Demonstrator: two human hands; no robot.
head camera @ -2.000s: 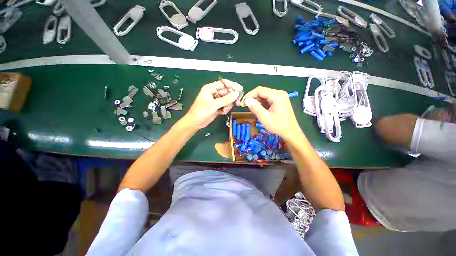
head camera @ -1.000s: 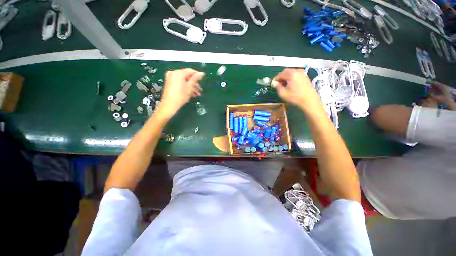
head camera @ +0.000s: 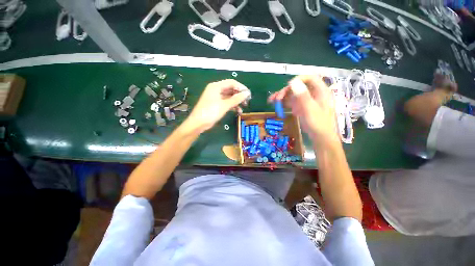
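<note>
My left hand (head camera: 221,103) is above the green surface, behind the open parts box, with thumb and fingertips pinched on a small pale part (head camera: 247,94), mostly hidden. My right hand (head camera: 310,101) is to its right, slightly blurred, with a blue cylinder (head camera: 278,108) at its fingertips above the box's back edge. The hands are apart. The open parts box (head camera: 297,124) holds blue cylinders (head camera: 253,132) and some reddish pieces. Small metal parts (head camera: 169,112) and small rings (head camera: 123,122) lie loose left of my hands.
White looped units (head camera: 373,98) are heaped right of my right hand; more lie beyond the white rail (head camera: 208,63). A blue cylinder pile (head camera: 346,39) lies at upper right. A grey post (head camera: 96,31) stands upper left, a closed cardboard box (head camera: 10,94) far left. Another person's arm (head camera: 421,111) is at right.
My hands were pinched close together, then spread apart; now my left hand is back near the middle, holding the pale part. A blue cylinder now shows at my right fingertips.
</note>
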